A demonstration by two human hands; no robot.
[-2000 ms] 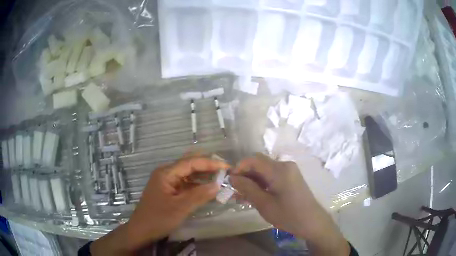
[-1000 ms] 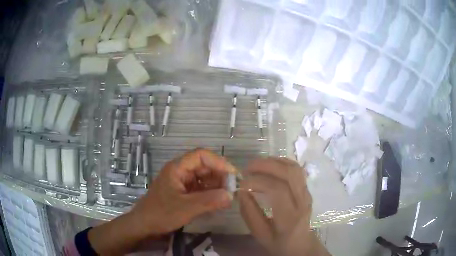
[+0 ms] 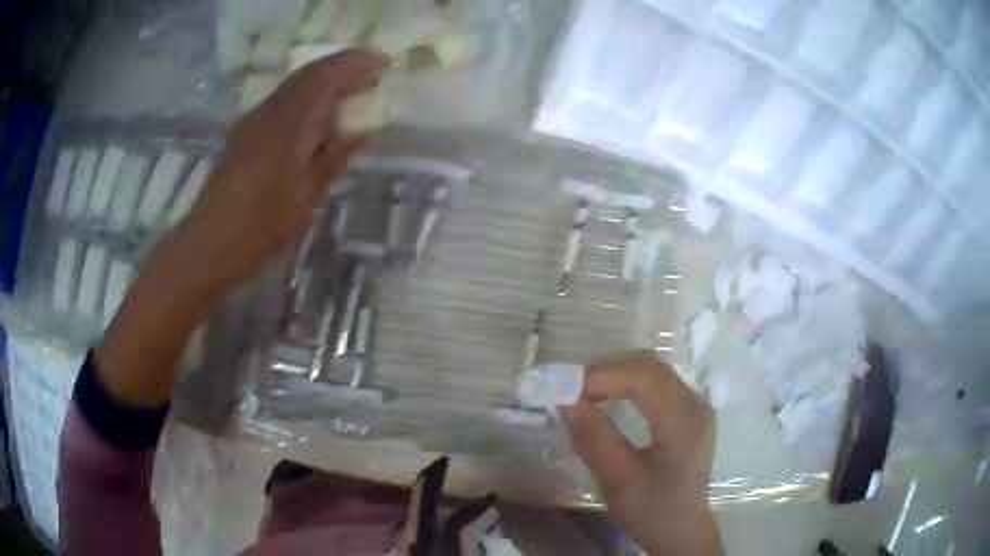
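Observation:
My left hand [image 3: 288, 141] is at the near edge of the cream pile, its fingers and thumb on either side of a cream block [image 3: 366, 110]. My right hand [image 3: 651, 429] pinches a small, flat white, partly translucent piece [image 3: 551, 384] between thumb and fingertips, above the lower right part of the ribbed tray. The piece partly covers a stemmed part [image 3: 534, 339] lying in the tray. The clear ribbed tray [image 3: 467, 288] holds several stemmed parts with white crosspieces, at its left side and upper right.
Cream pieces [image 3: 315, 24] lie at the back left. White blocks [image 3: 130, 185] stand in two rows at the left, partly behind my left arm. A large white pocket tray [image 3: 760, 130] fills the back right. Paper scraps [image 3: 776, 326] and a dark flat object [image 3: 865, 429] lie at the right.
My left hand has left my right hand and moved up and left to the cream pieces. My right hand has moved slightly right, holding the small white piece. The view has shifted and tilted.

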